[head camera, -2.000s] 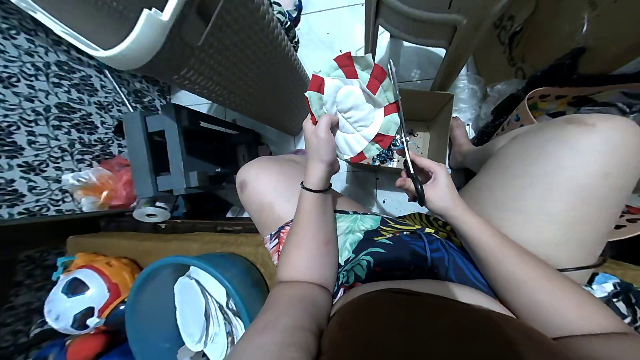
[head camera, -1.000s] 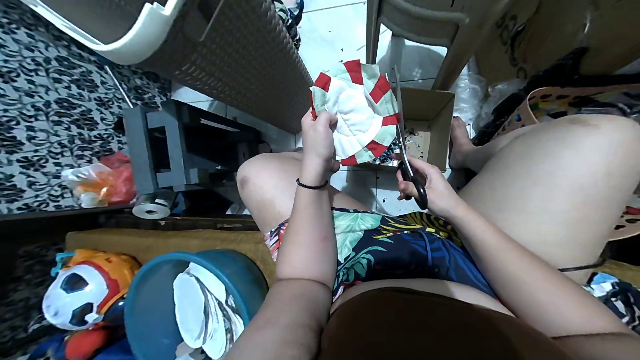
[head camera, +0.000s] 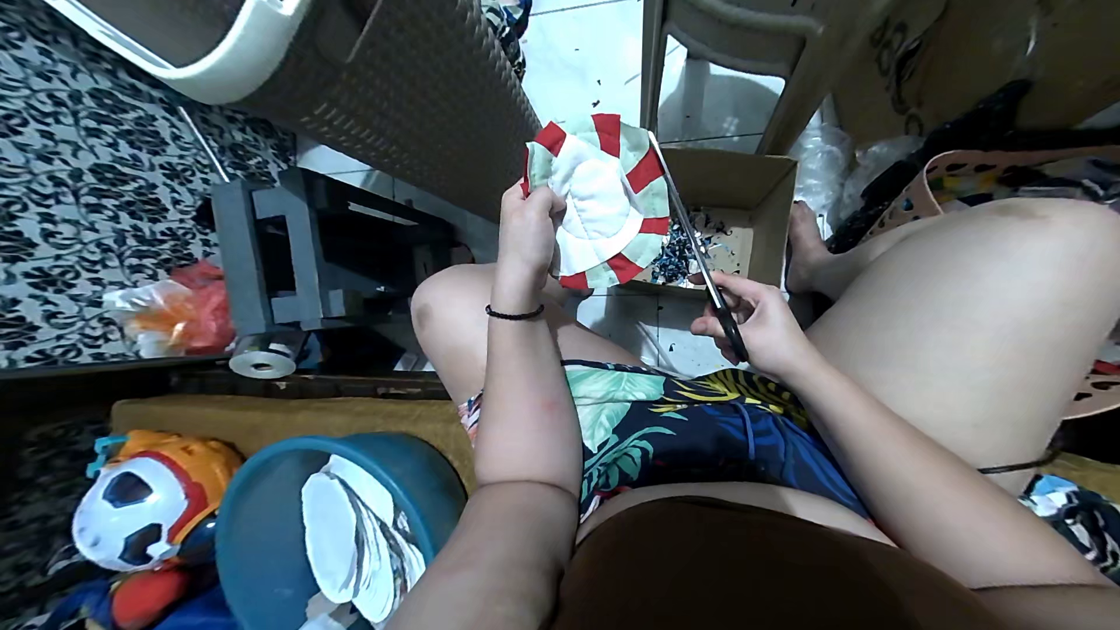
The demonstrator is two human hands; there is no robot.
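Observation:
My left hand (head camera: 529,232) pinches the left edge of a round cloth piece (head camera: 599,201), white in the middle with a border of red and pale green panels. My right hand (head camera: 757,324) holds long scissors (head camera: 691,241) by their black handles, the blades pointing up along the cloth's right edge. Whether the blades touch the cloth I cannot tell. Below and behind them, a cardboard box (head camera: 770,188) on the tiled floor holds many small dark and blue scraps (head camera: 678,258).
A teal bucket (head camera: 254,525) with stacked white cloth pieces (head camera: 337,534) stands at lower left, beside a soccer-ball toy (head camera: 131,512). A woven plastic hamper (head camera: 429,105), a grey frame (head camera: 254,262), a plastic chair (head camera: 744,35) and a pink basket (head camera: 927,179) surround my legs.
The round cloth has turned in my left hand, so its red panels sit at different places. My right hand with the scissors has moved slightly downward.

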